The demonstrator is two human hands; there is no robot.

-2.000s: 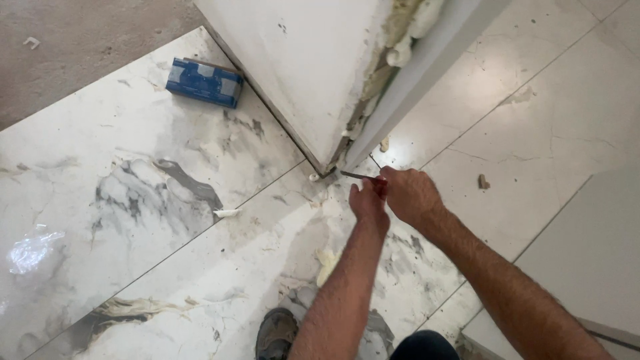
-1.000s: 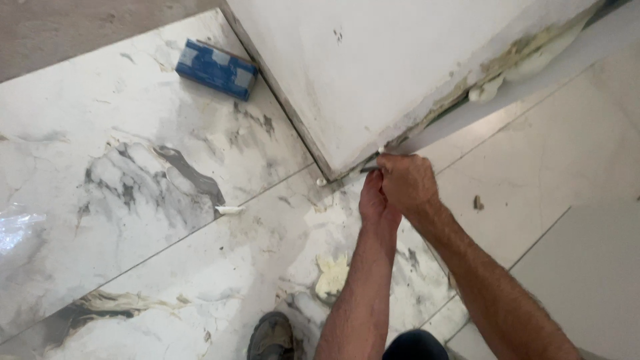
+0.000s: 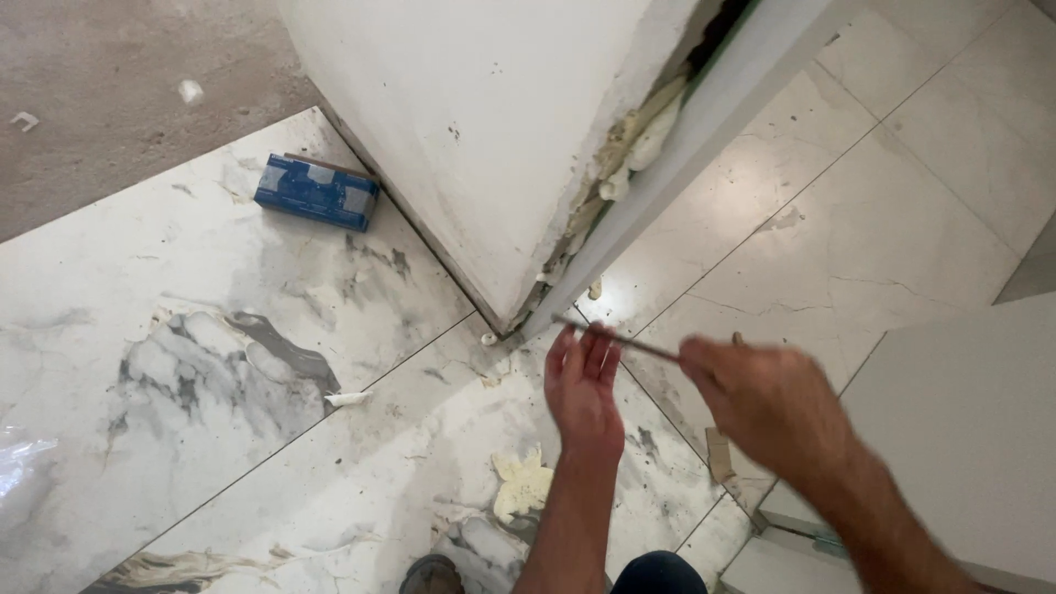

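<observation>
My right hand [image 3: 763, 396] is closed around the end of a thin, dark, blade-like tool [image 3: 639, 345], blurred by motion. Its far end points left toward the foot of a white door frame [image 3: 627, 223]. Just under the tool is my left hand [image 3: 586, 388], palm up, with curled fingertips at the blade; whether they grip it is unclear. Between the frame and the white wall end [image 3: 462, 148] runs a gap with lumpy expanding foam [image 3: 639, 148], its upper part dark and hollow.
A blue taped box [image 3: 317, 191] lies on the marble-look floor tiles [image 3: 247, 445] beside the wall. A flat piece of yellowish foam [image 3: 521, 485] is near my shoe [image 3: 432, 575]. At the right stands a pale panel [image 3: 949, 437]; bare rough floor [image 3: 148, 91] shows at upper left.
My right hand has moved right, away from my left hand and the wall corner, with the tool in it. Earlier both hands were together at the foot of the frame.
</observation>
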